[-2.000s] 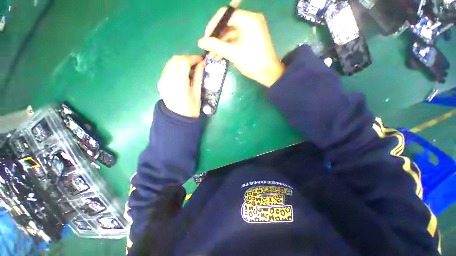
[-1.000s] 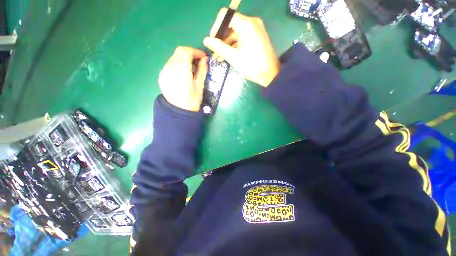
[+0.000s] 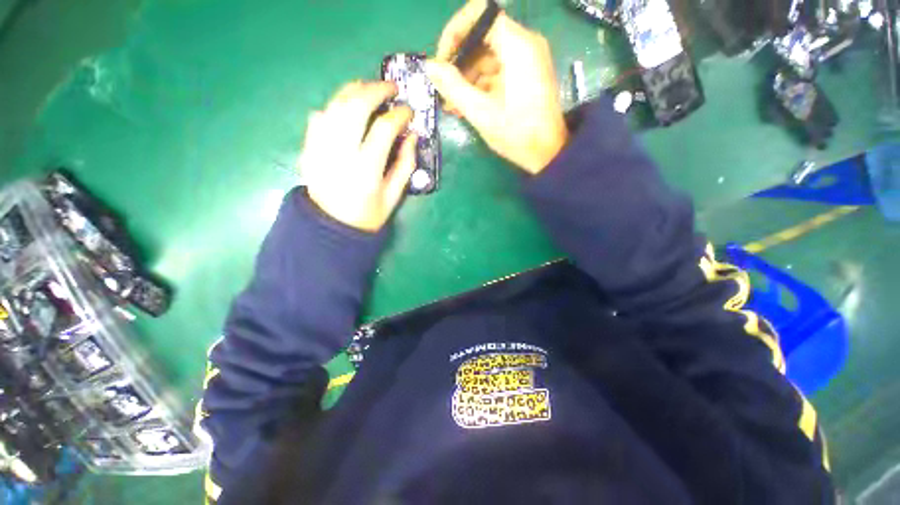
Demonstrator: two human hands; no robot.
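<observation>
An open phone unit [image 3: 424, 116], a black oblong shell with a silvery board and a white round dot at its near end, lies on the green bench top [image 3: 247, 59]. My left hand [image 3: 357, 153] holds it from the left, fingers over its board and edge. My right hand [image 3: 508, 87] holds a dark stick-like tool [image 3: 478, 36] like a pencil. Its fingertips are near the unit's upper right side. The tool's working tip cannot be made out.
A clear blister tray [image 3: 109, 395] with dark units stands at left, a long dark unit [image 3: 107, 243] beside it. At upper right lie another phone unit [image 3: 659, 59], a small white dot part [image 3: 623, 101] and a heap of parts [image 3: 801, 84]. Blue plastic [image 3: 789, 321] shows at right.
My left fingers have spread over the unit, and its upper end is now uncovered. My right hand has shifted slightly right, off the unit's top. The view has shifted, moving the tray left.
</observation>
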